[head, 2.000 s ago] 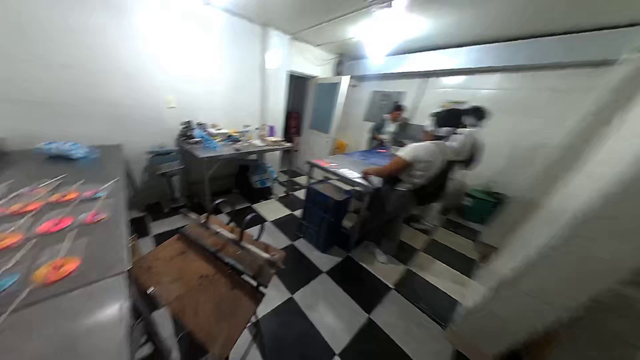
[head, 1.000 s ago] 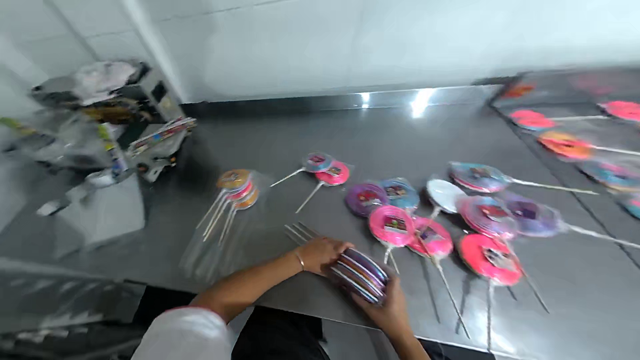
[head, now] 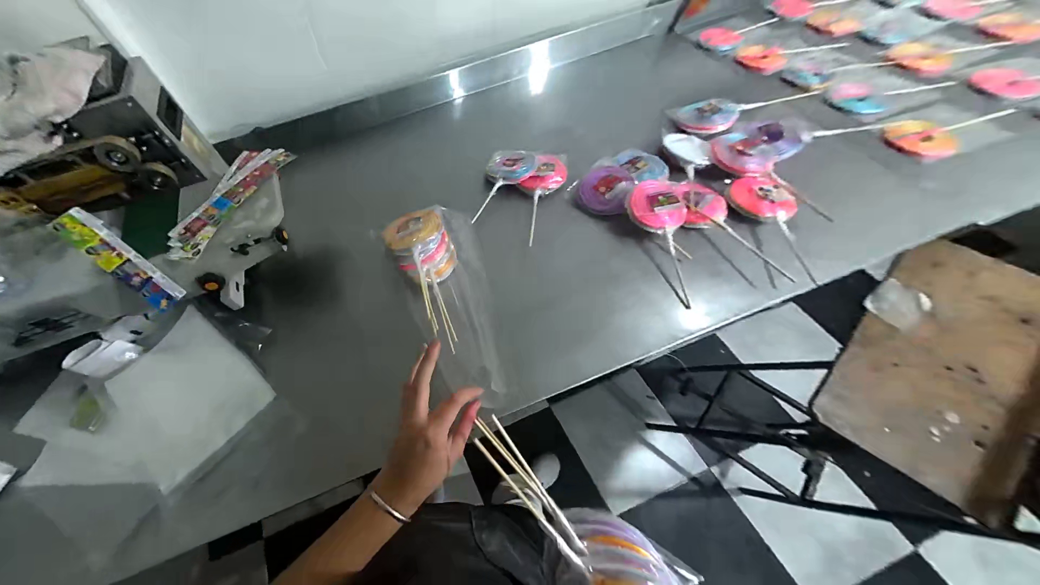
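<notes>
My left hand [head: 426, 431], with a bracelet at the wrist, is raised at the table's near edge, fingers apart and holding nothing. Just beyond it lies a clear plastic bag [head: 479, 325] with a stack of round lollipops [head: 422, 236] at its far end, their sticks pointing toward my hand. Low in the view, a bundle of wrapped lollipops [head: 621, 552] hangs in front of my dark clothing, sticks up. My right hand is not visible, so what supports this bundle is hidden. Several wrapped pink, purple and blue lollipops [head: 656, 205] lie right of the bag on the metal table [head: 349, 341].
A machine with rollers [head: 122, 154] stands at the left, near printed label strips [head: 231, 199] and plastic sheets [head: 191, 390]. More lollipops [head: 922, 140] are spread at the far right. Below the table edge at right stands a brown board [head: 934, 382] on a black metal frame.
The view has swung from the room to the table. One second ago both hands held a lollipop stack over the table; now my left hand is off it and the bundle is low, beside the table edge.
</notes>
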